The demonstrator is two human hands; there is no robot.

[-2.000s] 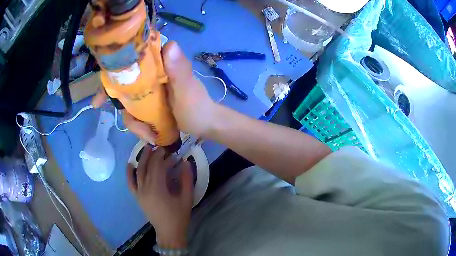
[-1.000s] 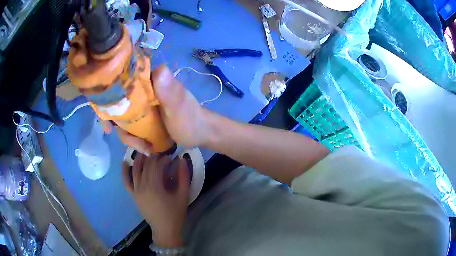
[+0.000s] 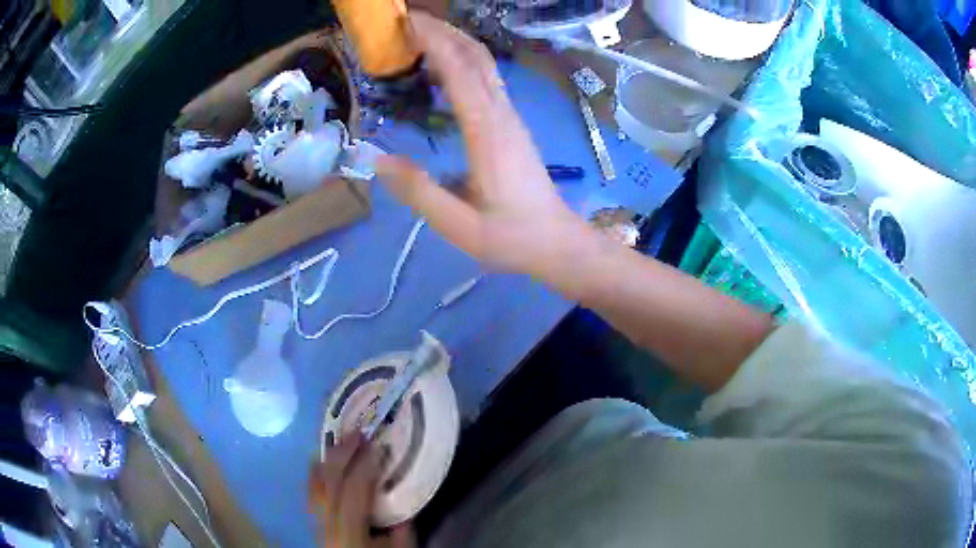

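Note:
A round white lamp housing point(image 3: 421, 468) with curved dark slots is tilted over the blue mat's near edge. A pale narrow piece lies across its face and sticks out past its rim. My left hand point(image 3: 353, 487) grips the housing's lower left side; its fingers are partly blurred. My right hand point(image 3: 492, 177) is raised over the mat, thumb spread wide from the fingers. The orange electric screwdriver point(image 3: 375, 34) is cut off by the top edge beside my right fingertips, and my palm is not closed around it.
A cardboard box point(image 3: 273, 230) holds white plastic parts. A white paddle-shaped piece point(image 3: 264, 396) and white cord point(image 3: 348, 317) lie on the mat. A power strip point(image 3: 118, 359) is at left. A turquoise-lined bin point(image 3: 771, 230) stands at right. Clear dish point(image 3: 658, 112) is at the back.
The screwdriver has left the housing and moved up to the top edge. My right hand has opened from around it. The housing's face is uncovered, and my left hand has shifted down to its side.

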